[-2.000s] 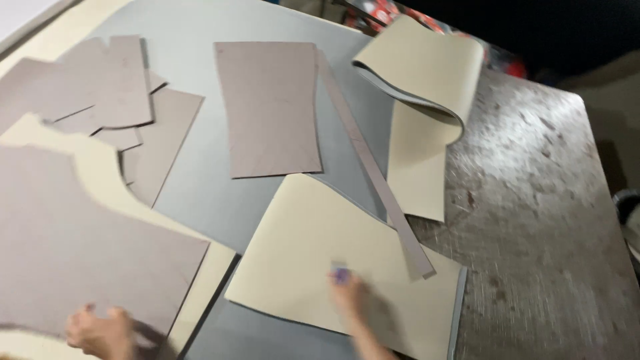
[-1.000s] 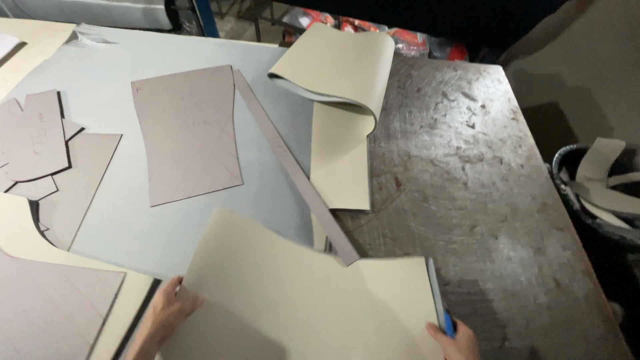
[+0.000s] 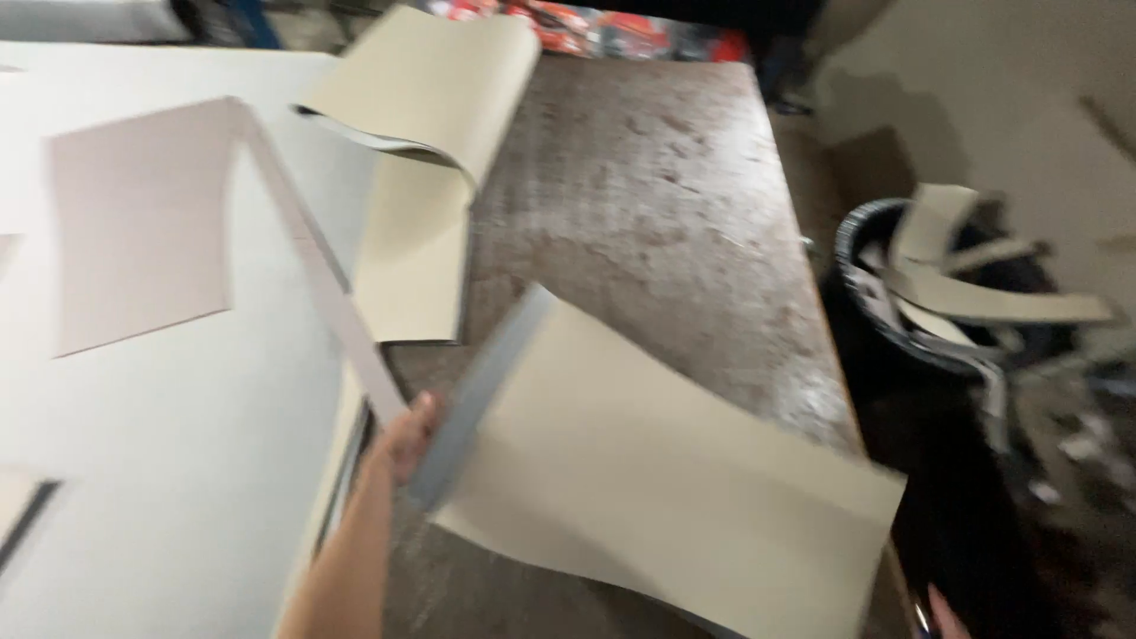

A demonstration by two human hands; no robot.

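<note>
My left hand (image 3: 413, 439) grips the left edge of a cut beige sheet (image 3: 674, 470) with a grey underside, which lies tilted over the right part of the metal table. Close beside that hand ends a narrow mauve strip template (image 3: 311, 257). My right hand (image 3: 948, 612) shows only in part at the bottom right, with a small dark and shiny object at its fingers; its grip is blurred. A mauve panel template (image 3: 142, 226) lies on the pale sheet material (image 3: 186, 461) to the left.
A folded beige sheet (image 3: 426, 80) lies at the back of the scratched metal table (image 3: 639, 177). On the right, past the table's edge, stands a dark bin (image 3: 856, 240) with beige offcuts (image 3: 1003, 293) sticking out. Red and clear packages (image 3: 621, 35) are behind the table.
The cut beige sheet has moved with my left hand to the right, onto the bare metal, and is turned. My right hand has moved off the sheet's right edge. The view has swung right.
</note>
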